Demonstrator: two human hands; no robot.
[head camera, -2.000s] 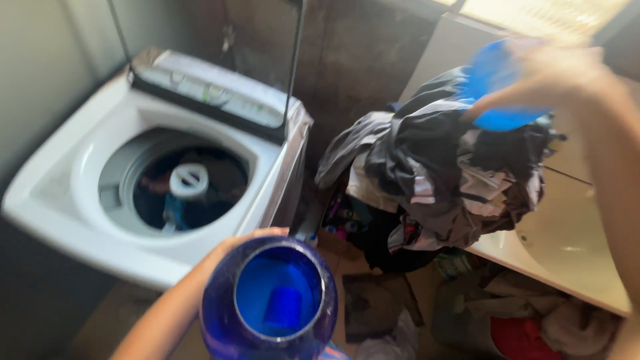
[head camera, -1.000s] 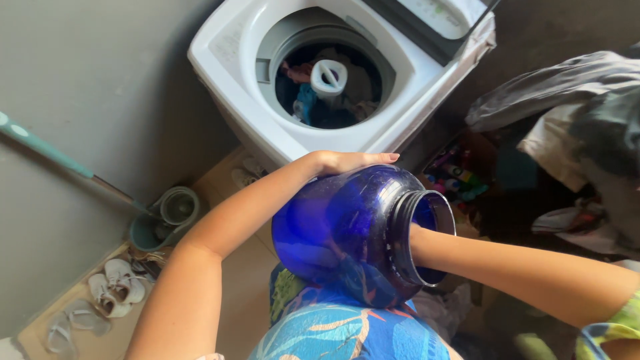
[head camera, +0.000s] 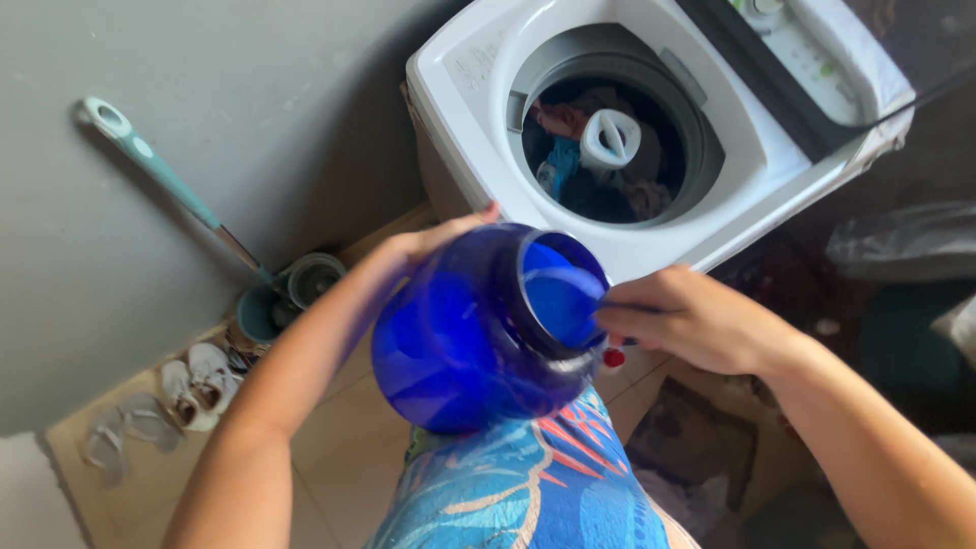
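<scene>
A large translucent blue plastic jar (head camera: 457, 328) lies tilted over my lap, its wide mouth turned to the right. My left hand (head camera: 450, 232) rests on the jar's upper far side and steadies it. With its fingers closed on the handle of a blue plastic scoop (head camera: 560, 301), my right hand (head camera: 686, 320) is at the jar's mouth; the scoop's bowl is at the opening. Whether the scoop holds anything is unclear. Beyond the jar stands an open top-loading washing machine (head camera: 480, 137), with wet clothes (head camera: 564, 156) around its white agitator (head camera: 610, 139).
A long teal-handled brush or mop (head camera: 171, 183) leans on the wall with its end in a teal bucket (head camera: 259, 314). White shoes (head camera: 210, 374) and flip-flops (head camera: 149, 419) lie along the wall. A dark mat (head camera: 694, 435) is on the floor at right.
My right hand was inside the jar one second ago and is now at its mouth with the scoop showing. Two seconds ago, it held a blue object above the clothes pile. The view has shifted.
</scene>
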